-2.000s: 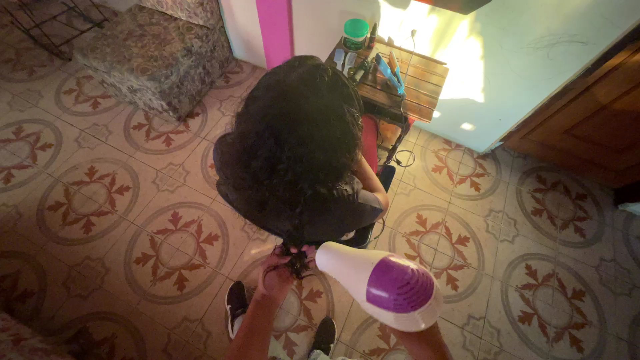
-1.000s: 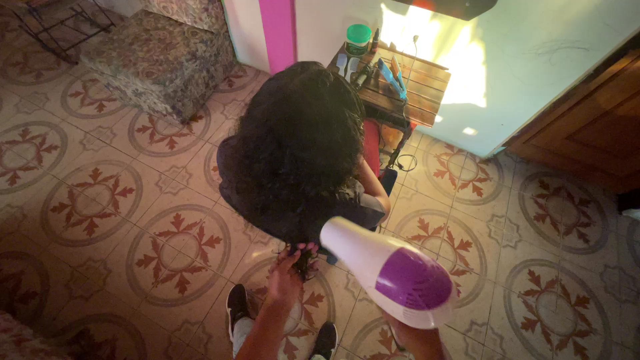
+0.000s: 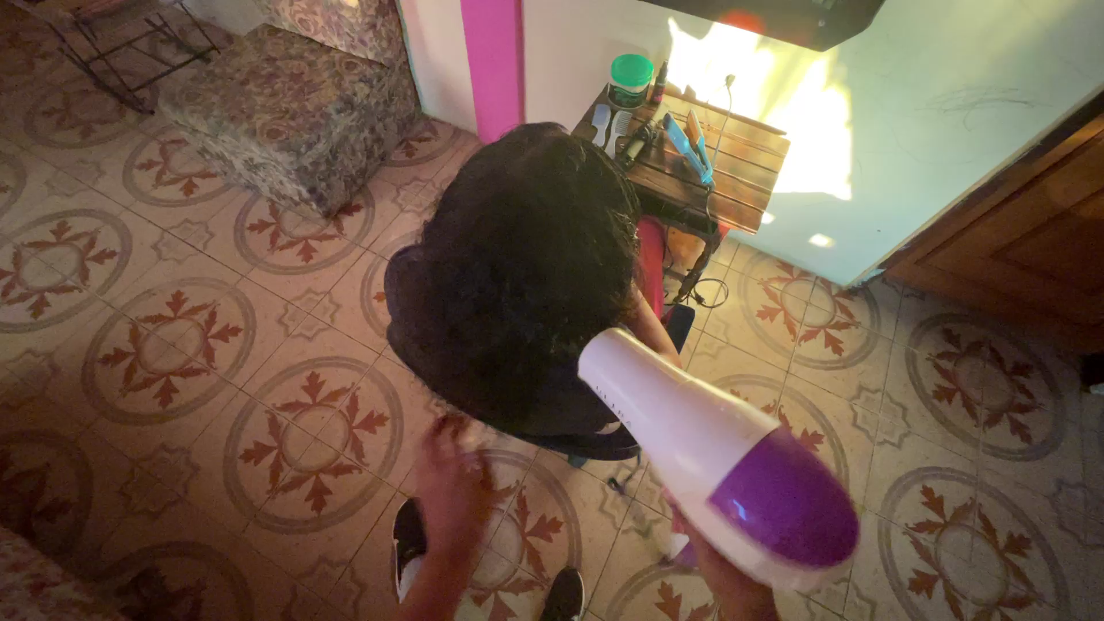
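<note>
A seated person with long dark hair [image 3: 535, 250] is in the middle of the view, seen from above and behind. My right hand [image 3: 703, 543], partly hidden, holds a white and purple hair dryer [image 3: 681, 423] by its handle. The dryer's nozzle points up and left at the lower right side of the hair. Below the hair and the dark chair back, my left hand [image 3: 453, 461] is blurred, its fingers apart from the dryer; whether any strand is between them cannot be told.
Beyond the person, a slatted wooden table [image 3: 733, 177] holds a green-lidded jar [image 3: 630, 79], combs [image 3: 617, 131], a brush [image 3: 638, 145] and a blue hair straightener [image 3: 687, 148]. A cable [image 3: 709, 293] hangs beside it. A floral upholstered seat [image 3: 285, 121] stands at upper left; my shoes [image 3: 565, 593] are below.
My left hand no longer plainly holds the hair ends that it held between its fingers earlier, and it has moved left from them. The dryer's nozzle has risen toward the side of the hair.
</note>
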